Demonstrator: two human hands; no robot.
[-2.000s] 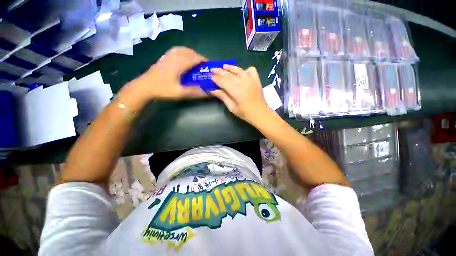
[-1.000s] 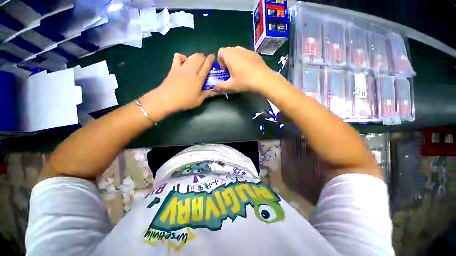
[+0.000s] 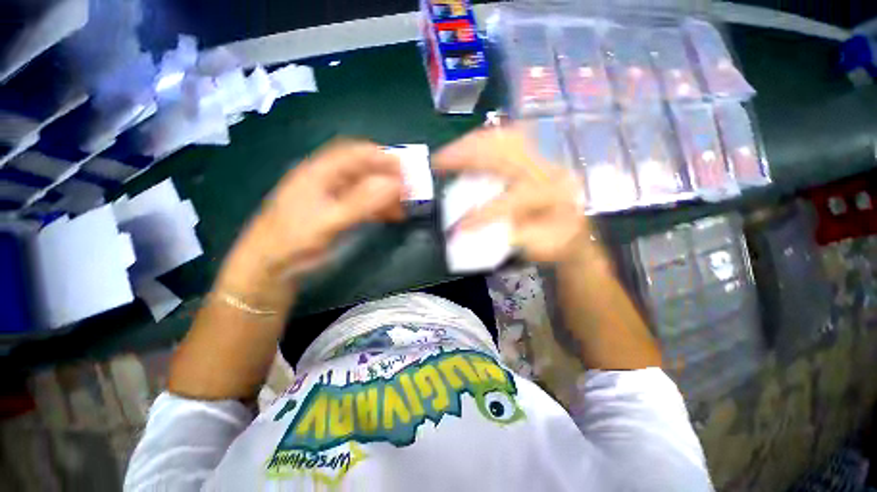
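Note:
My left hand (image 3: 332,207), blurred, is over the green bench with its fingertips closed on a small box (image 3: 415,173). The box shows a white face and a thin blue edge. My right hand (image 3: 529,197), also blurred, is just right of it and holds a flat white item (image 3: 478,226) with a dark edge. Blur hides whether it is a phone or a slip. The two held things are apart. The clear blister tray (image 3: 630,197) with phones in two rows lies behind and right of my right hand.
Finished blue and red boxes (image 3: 455,58) stand at the far edge. Open empty boxes with white flaps (image 3: 87,269) are stacked at left, with white slips (image 3: 231,96) behind. Empty trays (image 3: 697,288) are below the bench at right, near a red bin (image 3: 844,211).
Both hands were together on a blue box; now they are apart. The left holds a box with a white face showing, and the right holds a white item. The view has shifted.

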